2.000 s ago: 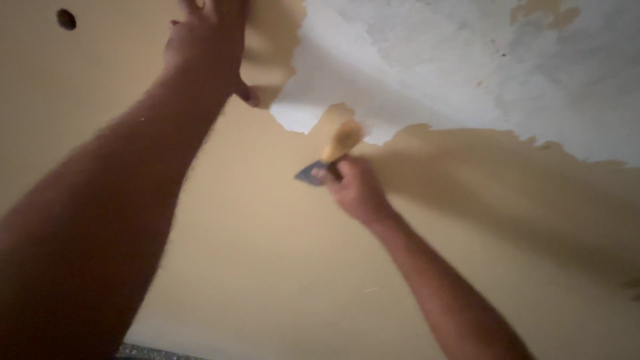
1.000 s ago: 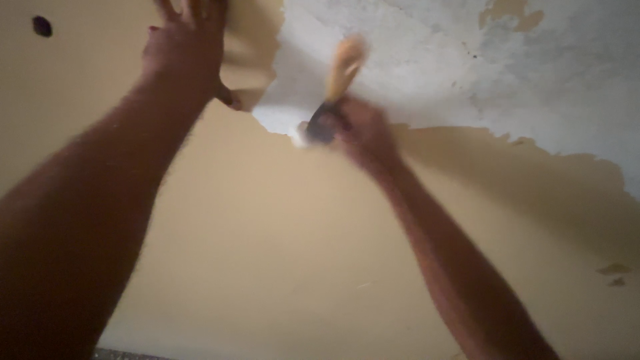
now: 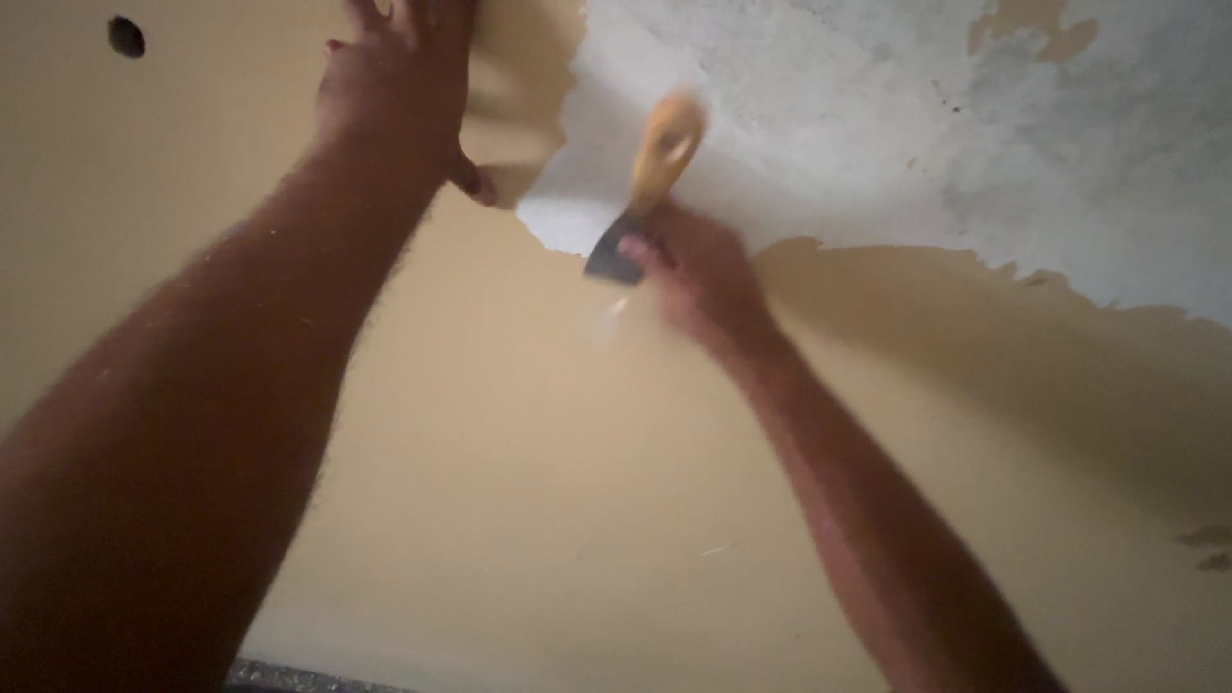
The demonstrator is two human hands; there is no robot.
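Note:
My right hand (image 3: 698,269) grips a putty knife (image 3: 664,159) close to its blade, fingers on the dark metal and the yellowish wooden handle pointing up. The blade lies over the lower edge of a bare grey-white patch (image 3: 828,154) in the beige painted wall (image 3: 481,462). A small blurred pale flake (image 3: 606,318) shows just below the blade. My left hand (image 3: 399,87) rests spread on the painted wall, left of the patch, holding nothing; its fingertips are cut off by the top of the view.
At the upper left the wall has a small dark hole (image 3: 126,37). An island of beige paint (image 3: 1035,27) remains within the bare patch at the upper right. Along the bottom left runs a speckled dark edge (image 3: 308,678). Small darker marks (image 3: 1208,547) show at the right.
The bare patch now reaches lower around where the knife worked two seconds ago, and a paint tongue seen there is gone. My right hand has kept its hold while moving the knife about.

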